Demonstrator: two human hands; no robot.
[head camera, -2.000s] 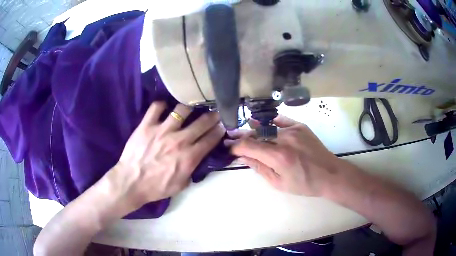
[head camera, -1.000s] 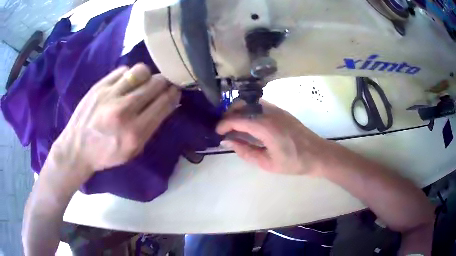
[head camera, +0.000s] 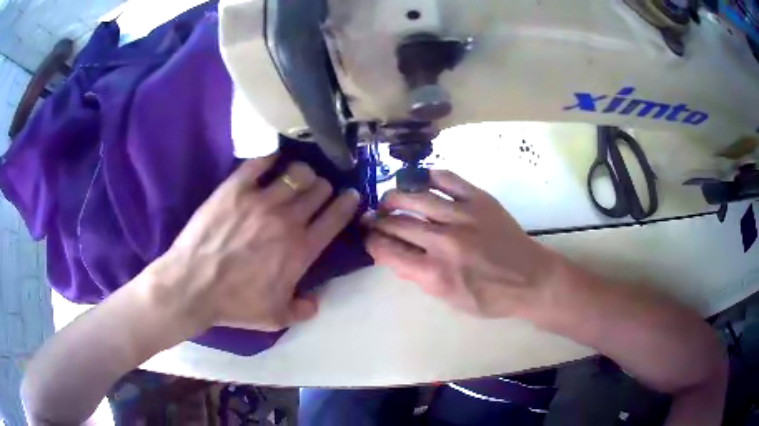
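The purple garment body (head camera: 158, 125) lies bunched left of the needle and runs under the machine head. My left hand (head camera: 250, 241), with a ring, lies on the cloth with its fingertips just left of the needle, pressing it down. My right hand (head camera: 466, 241) is at the cloth's right edge, thumb and fingertips pinching it close to the needle. The presser foot and needle (head camera: 372, 166) show partly between the hands, under the cream sewing machine (head camera: 516, 66). The seam under my fingers is hidden.
Black-handled scissors (head camera: 620, 175) lie on the table right of the needle. A small black fitting (head camera: 722, 190) and a tiny dark scrap (head camera: 749, 229) are at the right. The table's curved front edge (head camera: 399, 378) runs near my lap. Part of a dark chair (head camera: 40, 87) shows at upper left.
Since one second ago my left hand has moved right and down, from the cloth farther left to close beside the needle. My right hand stays by the needle, its fingers closer together.
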